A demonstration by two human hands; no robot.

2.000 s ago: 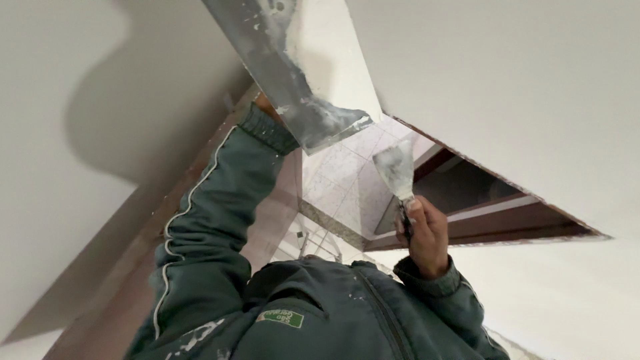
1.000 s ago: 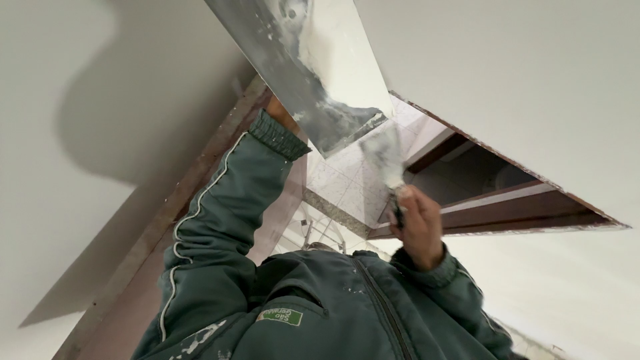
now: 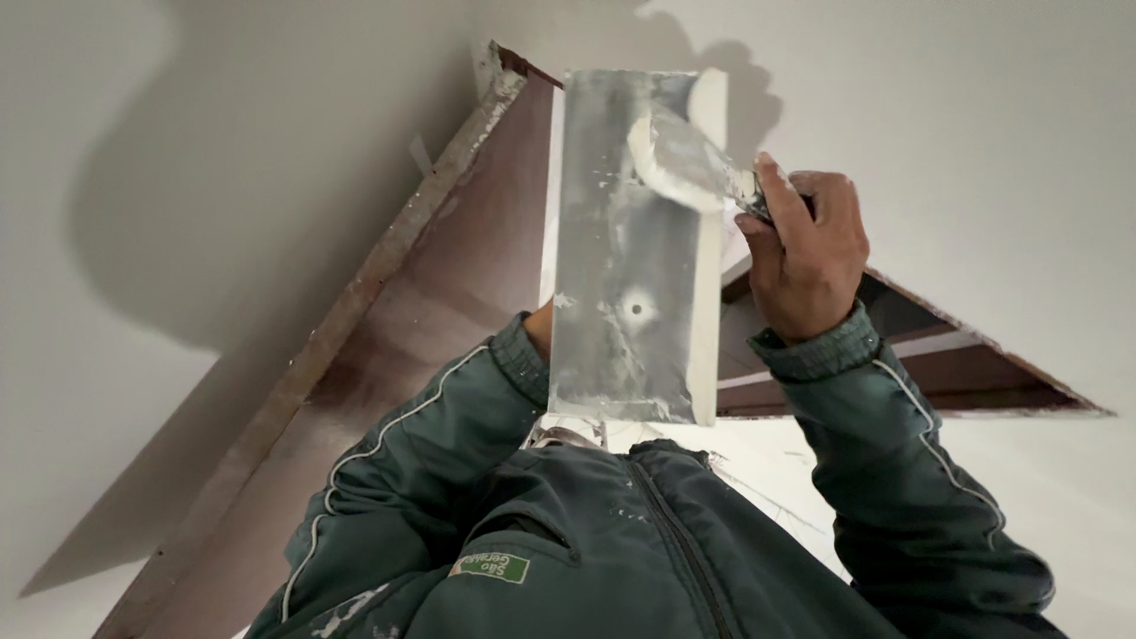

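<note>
A wide steel drywall trowel (image 3: 635,266), smeared with white compound, stands lengthwise in mid-view with a thick strip of compound along its right edge. My left hand (image 3: 538,330) is behind it, holding it; only the wrist shows and the fingers are hidden. My right hand (image 3: 809,248) grips the handle of a putty knife (image 3: 688,155). The knife's blade, carrying a thick rim of white compound, overlaps the upper right of the trowel's face; whether it touches cannot be told.
Smooth pale surfaces (image 3: 958,160) lie around an angular opening with a rough, compound-spotted edge (image 3: 355,297). Reddish-brown panels (image 3: 444,257) show inside it at left, and dark reddish-brown parts (image 3: 976,377) at right. Shadows fall on the pale surface at left.
The trowel has turned from a slant to nearly lengthwise and moved lower in view. My right hand has moved up, and the putty knife now overlaps the trowel's face with a thick load of compound.
</note>
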